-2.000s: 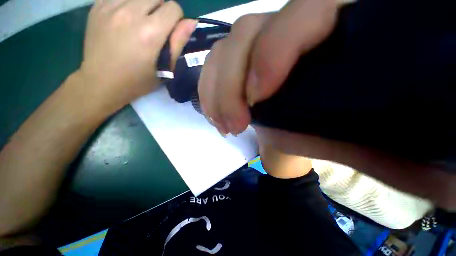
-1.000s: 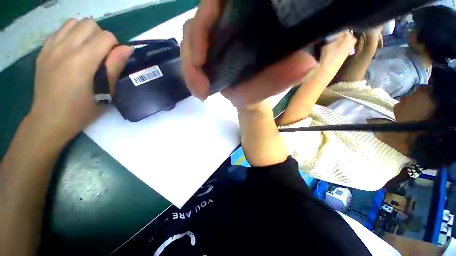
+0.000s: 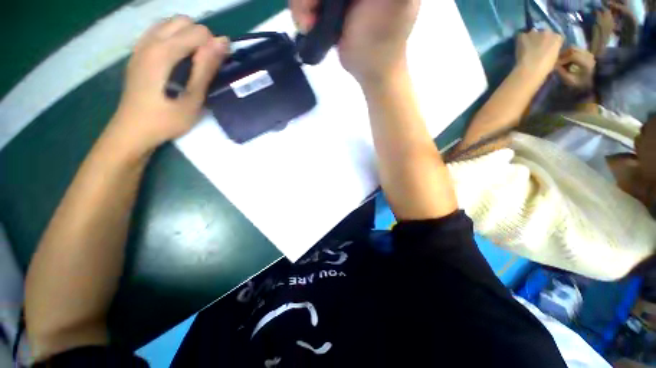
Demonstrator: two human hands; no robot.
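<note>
The black electronic unit (image 3: pixel 266 108) lies on the white sheet (image 3: pixel 288 187), its barcode label (image 3: pixel 252 83) facing up. Its thin cable arcs along the far edge. My left hand (image 3: pixel 169 79) holds the unit's left end, with the dark connector (image 3: pixel 178 77) showing at the fingers. My right hand (image 3: pixel 377 36) grips the black electric screwdriver (image 3: pixel 324 30), partly cut off by the top edge. The tool's nose is at the unit's upper right corner; whether the bit touches a screw cannot be told.
The glossy green bench (image 3: pixel 187 223) extends around the sheet, with a pale rail (image 3: pixel 86 68) on its far side. A neighbouring person in a cream knit top (image 3: pixel 554 201) sits at the right, forearm (image 3: pixel 503 108) reaching to the bench. Blue shelving or bins stand at the lower right.
The screwdriver has moved from close in front of the camera to the unit's upper right corner. The view has shifted, and the unit now shows more fully, still held by my left hand.
</note>
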